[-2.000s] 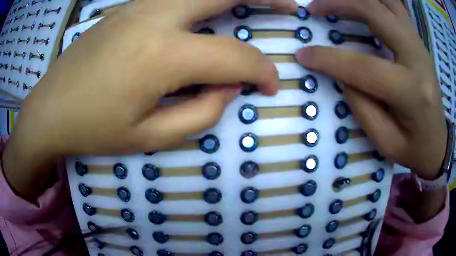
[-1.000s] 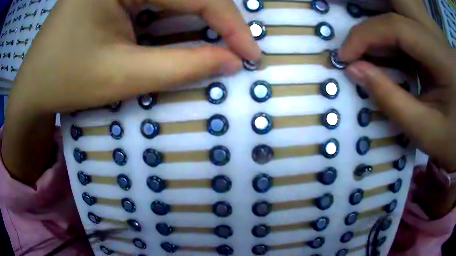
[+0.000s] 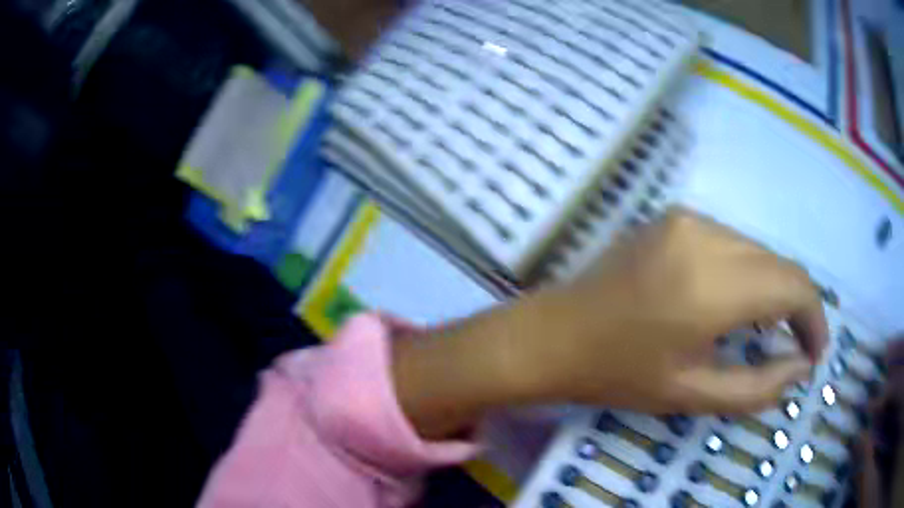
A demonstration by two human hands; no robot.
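Observation:
The white tray (image 3: 684, 409) with round dark-rimmed parts, some flashing white, lies tilted at the lower right, cut off by the edge. My left hand (image 3: 734, 317) reaches over it from the left, thumb and index fingertips close together above the parts. The image is blurred, and whether a part is between the fingertips cannot be told. At the far right edge a dark, blurred shape, seemingly my right hand (image 3: 884, 427), is cut off; its fingers cannot be made out.
A thick stack of filled white trays (image 3: 515, 109) stands beyond my left forearm. The white bench (image 3: 768, 169) has yellow edge tape. A blue object with a pale, yellow-edged sheet (image 3: 236, 139) lies at the left. A small dark spot (image 3: 883, 232) shows on the bench.
The view has swung to the left. The tray has shifted to the lower right, the stack has come into the middle, and my right hand has mostly left the picture.

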